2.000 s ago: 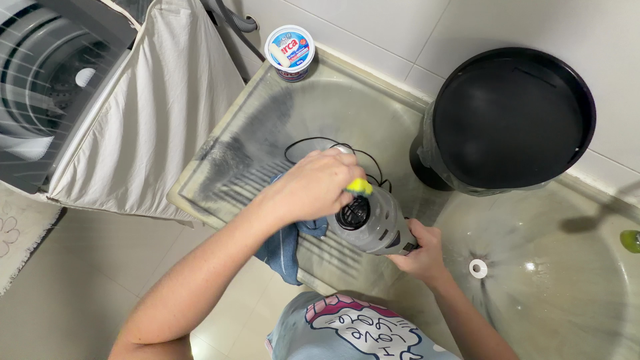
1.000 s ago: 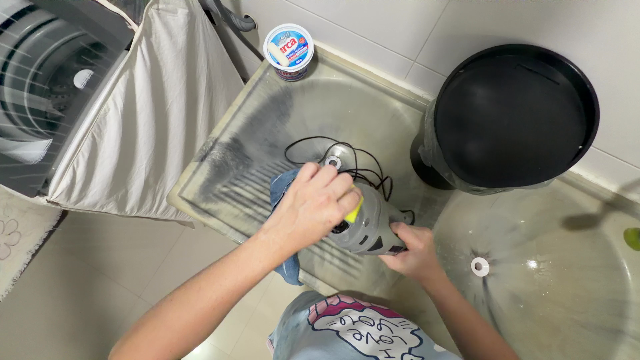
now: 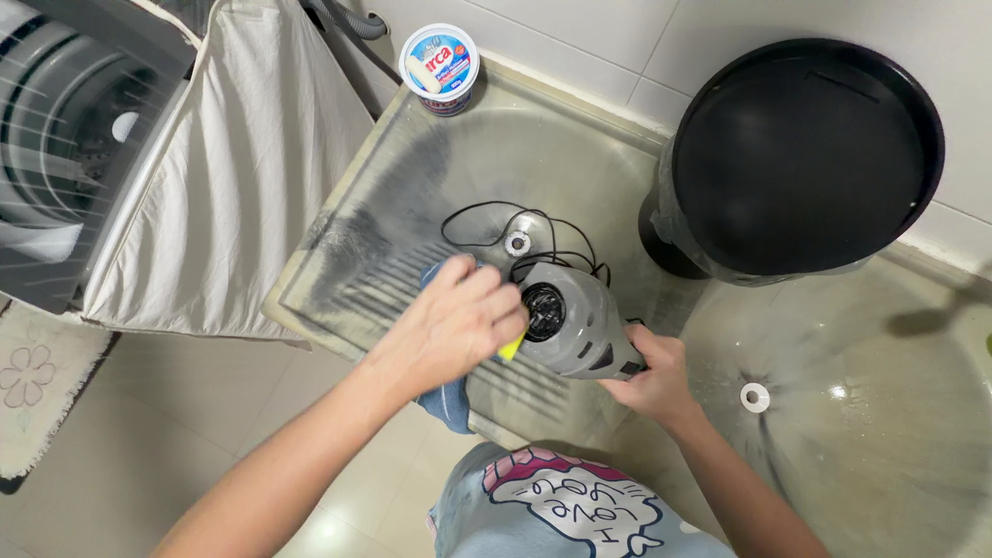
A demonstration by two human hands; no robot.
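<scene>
My left hand (image 3: 469,318) grips a yellow sponge (image 3: 513,346), mostly hidden by the fingers, at the left side of a grey plastic electrical appliance (image 3: 583,322). A round black opening on the appliance faces up and looks wet. My right hand (image 3: 655,372) holds its narrower lower right end, tilted over the ribbed part of a laundry sink (image 3: 577,124). A thin black cord (image 3: 496,203) lies looped in the basin around the metal drain (image 3: 518,243). Partly behind my left hand, a blue cloth (image 3: 448,403) hangs over the sink's front edge.
A plastic tub with a printed lid (image 3: 439,62) stands on the back left corner. At right are a large black round bin (image 3: 802,159) and a second basin (image 3: 876,372). A top-loading washing machine (image 3: 70,124) with a pale cloth cover (image 3: 232,178) stands left.
My left hand has moved off the top of the appliance to its left side, with the sponge still held, and the round opening shows again. My right hand keeps its hold.
</scene>
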